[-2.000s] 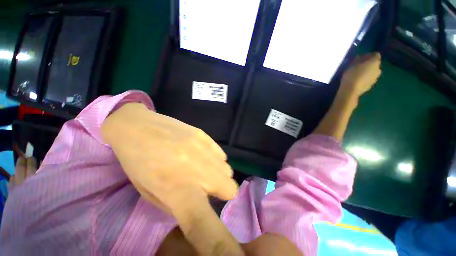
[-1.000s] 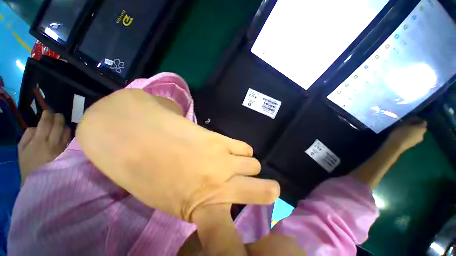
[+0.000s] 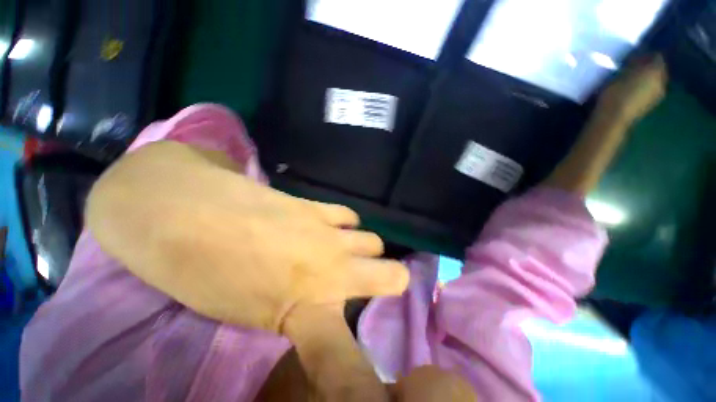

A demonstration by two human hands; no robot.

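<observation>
A black tray (image 3: 314, 149) lies on the dark green bench, with two tablets cut off by the top edge. The left tablet's screen (image 3: 392, 20) is white. The right tablet's screen (image 3: 542, 47) is pale and lit, with glare. A barcode label (image 3: 361, 108) and a second barcode label (image 3: 489, 165) sit below them. My bare left hand (image 3: 228, 235) is large and close to the camera, back upward, fingers bent and off the tray; its palm is hidden. My bare right hand (image 3: 637, 86) is at the right tablet's outer edge, fingers curled, blurred; its grip is unclear.
Two dark tablets (image 3: 102, 78) in another tray are at the upper left, one with a small yellow mark. A dark glossy item (image 3: 63, 204) is at the left. Another dark item (image 3: 699, 39) is at the upper right. Blue cloth (image 3: 679, 353) shows at the lower right, beside light blue floor.
The view has turned and the tray shows higher and further left. The right screen's icon list is no longer readable. My right hand stays by the tablet's edge; my left hand keeps its bent pose.
</observation>
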